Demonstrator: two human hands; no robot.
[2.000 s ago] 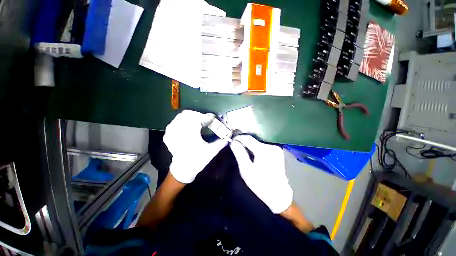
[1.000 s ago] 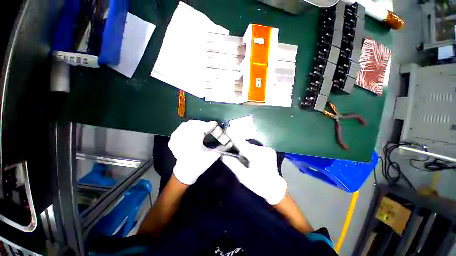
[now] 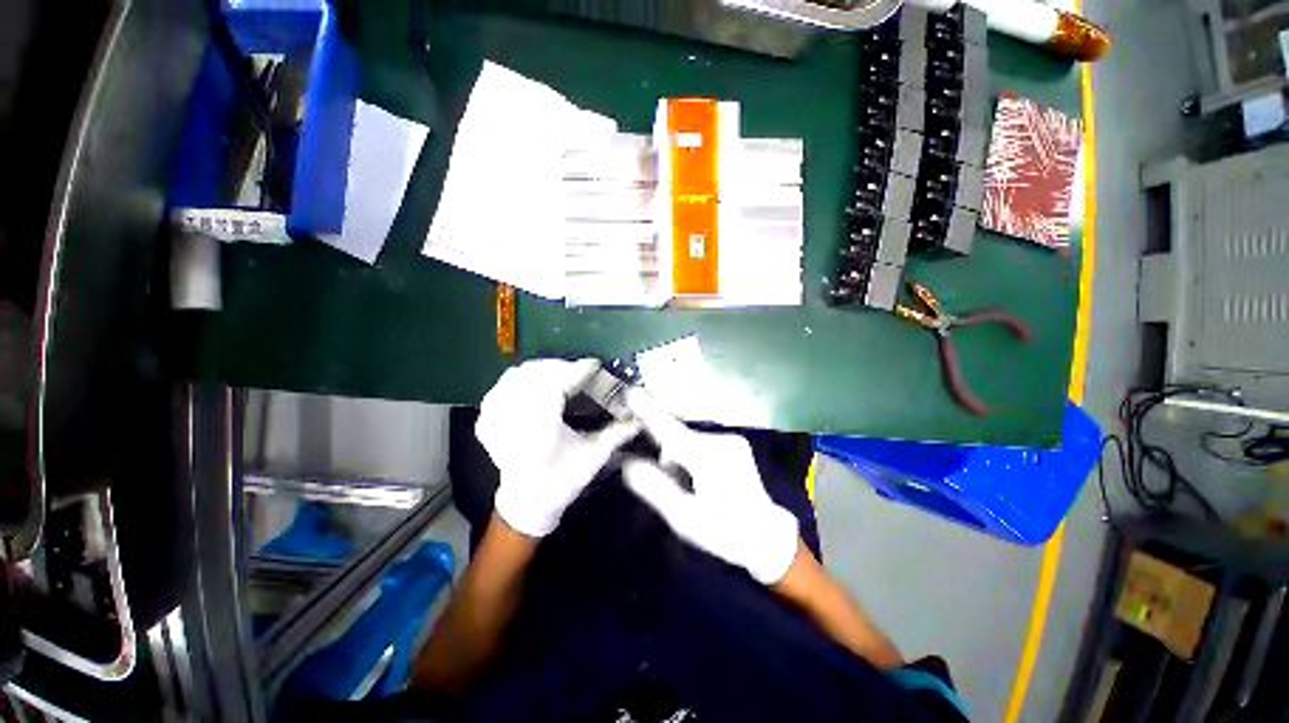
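Observation:
My left hand (image 3: 537,441), in a white glove, holds a small black-and-grey electrical unit (image 3: 608,390) between thumb and fingers, just off the bench's near edge. My right hand (image 3: 718,494), also white-gloved, is at the unit's right side with its fingertips touching or very near it. A slim dark tool seems to lie along the right palm, mostly hidden and blurred. A small white card (image 3: 676,370) lies on the green mat just beyond the hands.
Label strips (image 3: 608,212) flank an orange block (image 3: 694,198). Paper (image 3: 495,184), a small orange tool (image 3: 506,318) and a blue bin (image 3: 325,156) are left. Two rows of units (image 3: 905,156), pliers (image 3: 944,322) and a red-and-white packet (image 3: 1032,170) are right.
The view has shifted a little. The pale face of the unit has turned away and its dark end now shows. The dark tool seen across my right palm is now mostly hidden.

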